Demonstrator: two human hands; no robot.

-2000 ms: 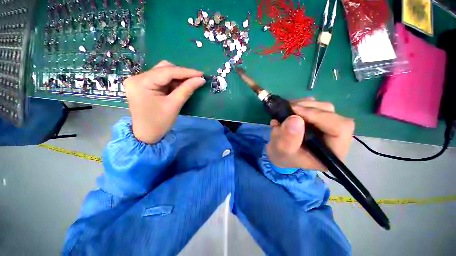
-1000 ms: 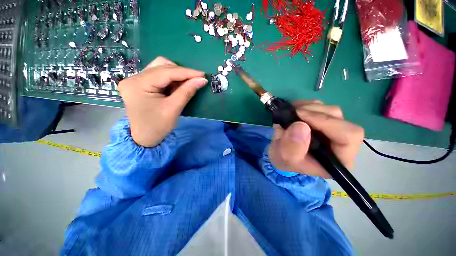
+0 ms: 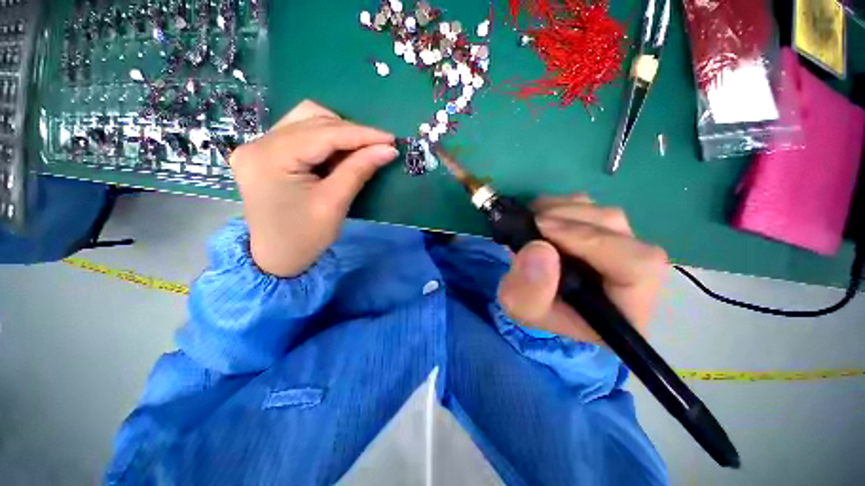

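A small dark and silvery workpiece (image 3: 416, 158) lies on the green mat near its front edge. My left hand (image 3: 308, 185) is just left of it, thumb and index finger pinched together at its side; what is between the fingertips is too small to make out. My right hand (image 3: 588, 271) holds the black soldering iron (image 3: 607, 318), whose brownish tip points up and left, close to the workpiece's right side. Whether the tip touches it cannot be told. A loose pile of silver-white discs (image 3: 436, 47) trails down to the workpiece.
Clear component tray (image 3: 152, 157) at left, greyer tray (image 3: 13, 123) far left. Red wires (image 3: 574, 57), tweezers (image 3: 634, 104), a small metal piece (image 3: 662, 144), a zip bag (image 3: 740, 85), a pink sheet (image 3: 801, 176) and a yellow square (image 3: 820, 33) lie right. A black cord (image 3: 759, 308) hangs over the edge.
The iron and my right hand have moved left, bringing the tip closer to the workpiece. My left hand has stayed almost still. The view has shifted slightly.
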